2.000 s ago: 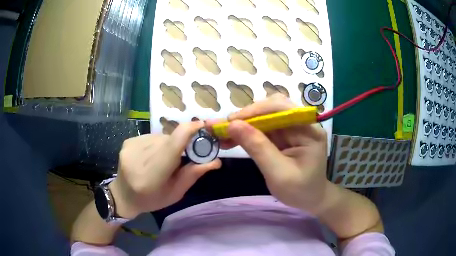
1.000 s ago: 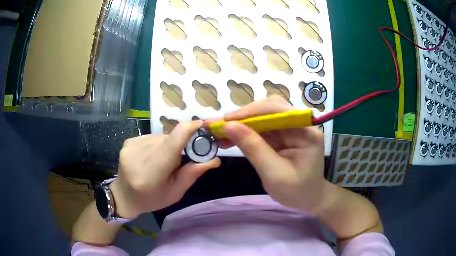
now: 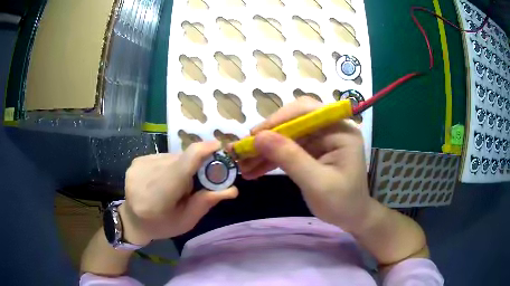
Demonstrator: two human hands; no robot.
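Note:
My left hand (image 3: 162,187) holds a small round speaker unit (image 3: 217,172) between thumb and fingers, its silver ring and greyish centre facing up. My right hand (image 3: 324,167) grips the yellow test probe (image 3: 302,125). The probe's tip is at the unit's upper right edge; I cannot tell if it touches. Red and dark wires leave the probe's rear end. The white foam tray (image 3: 174,84) lies in front of me, its cut-outs brownish. Two units sit in its right column, the lower one partly hidden by the probe.
A tan cardboard sheet (image 3: 70,56) lies on clear plastic trays (image 3: 131,61) at left. A filled foam tray (image 3: 467,111) is at far right. A perforated greyish tray (image 3: 415,177) is below the bench edge at right. The probe's wire (image 3: 428,42) crosses the green mat.
The unit and my left hand have moved slightly left and down. The probe has tilted more steeply, its rear end higher, and its wire has shifted up and left.

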